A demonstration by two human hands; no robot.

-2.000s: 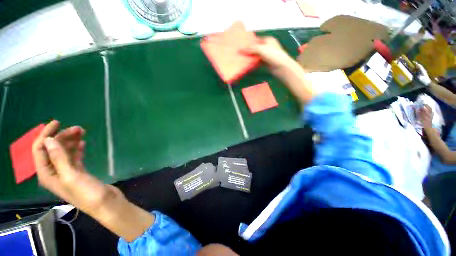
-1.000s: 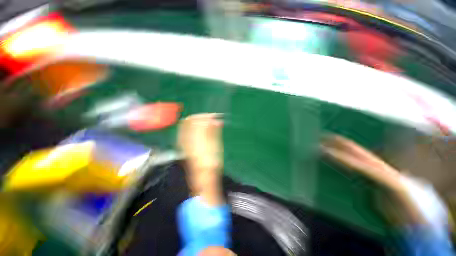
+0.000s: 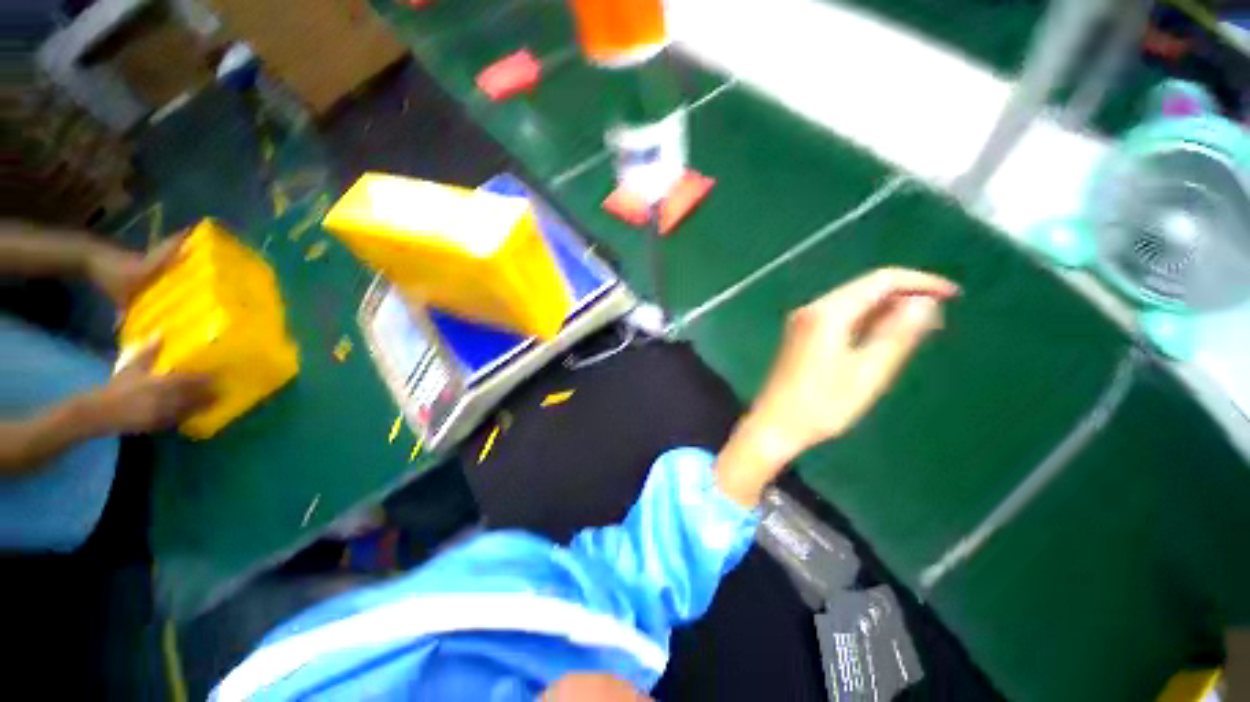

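My left hand (image 3: 850,364) is over the green belt (image 3: 1001,343), fingers loosely bent and nothing seen in it. A closed yellow box (image 3: 459,254) rests on the blue platform of the bench scale (image 3: 473,391), left of my hand. Dark printed cards (image 3: 866,645) lie fanned on the black mat (image 3: 590,453), below my forearm. My right hand is out of the picture. A small part of a yellow box (image 3: 1190,688) shows at the bottom right corner.
At left, another person's hands (image 3: 144,391) hold yellow boxes (image 3: 213,329). The tower light (image 3: 620,28) stands beyond the scale with red squares (image 3: 658,202) at its base. A mint fan (image 3: 1165,226) is at right. Yellow scraps (image 3: 489,442) lie near the scale. Cardboard boxes (image 3: 309,48) stand far left.
The view has swung left, bringing the scale, its box and the other person into clear view. The red squares my right hand held are out of sight, and that hand has left the picture.
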